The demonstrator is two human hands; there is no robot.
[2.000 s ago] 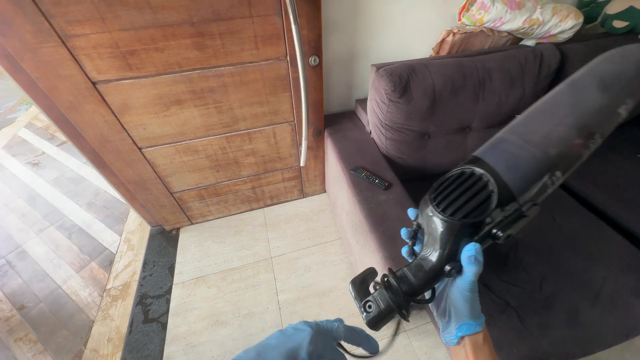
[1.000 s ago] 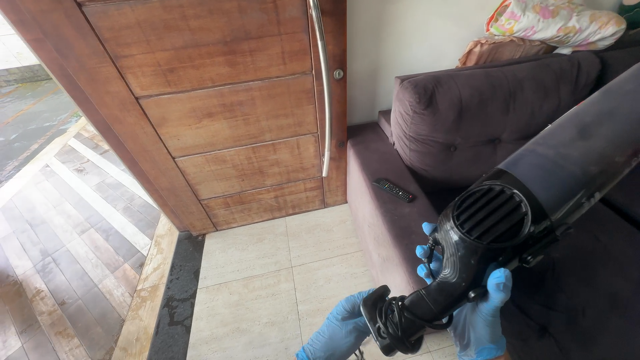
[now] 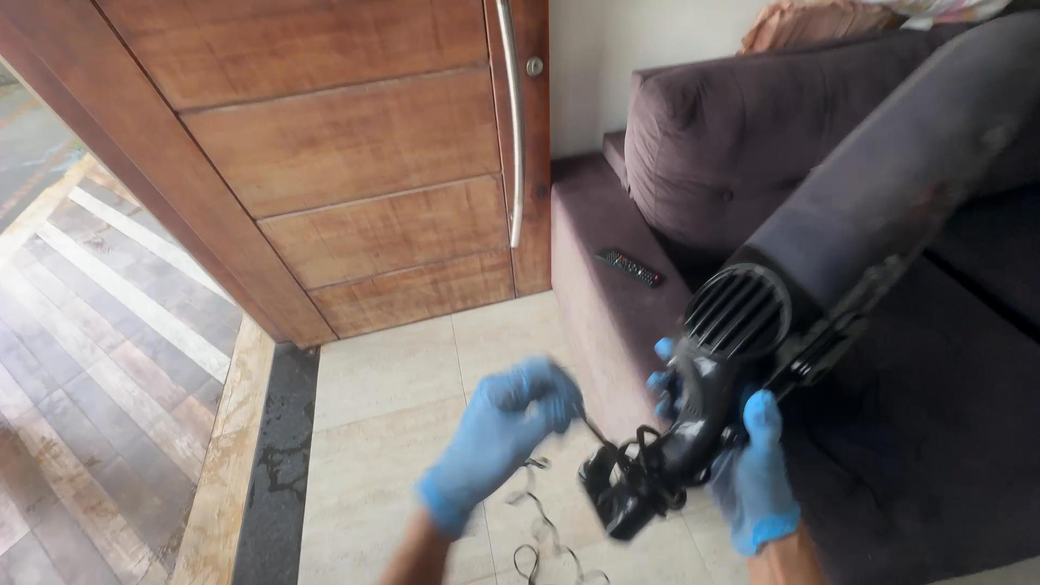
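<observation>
A long black tubular appliance with a round slatted vent, possibly a vacuum or blower, slants from the lower centre to the upper right. Around its neck, my right hand, in a blue glove, is closed from beneath. Black cord is wound in loops about the lower end, beside a black hook-shaped piece. Left of it, my left hand, also in a blue glove and blurred, pinches a stretch of that cord. A thin loose cord hangs or lies in curls below, over the floor tiles.
A dark purple sofa fills the right side, with a black remote control on its arm. Behind stands a wooden door with a long metal handle. At left, a dark stone threshold borders striped outdoor tiles.
My left hand has come up from the appliance's lower end with cord between its fingers. Loose curls of cord now show below. My right hand keeps its hold.
</observation>
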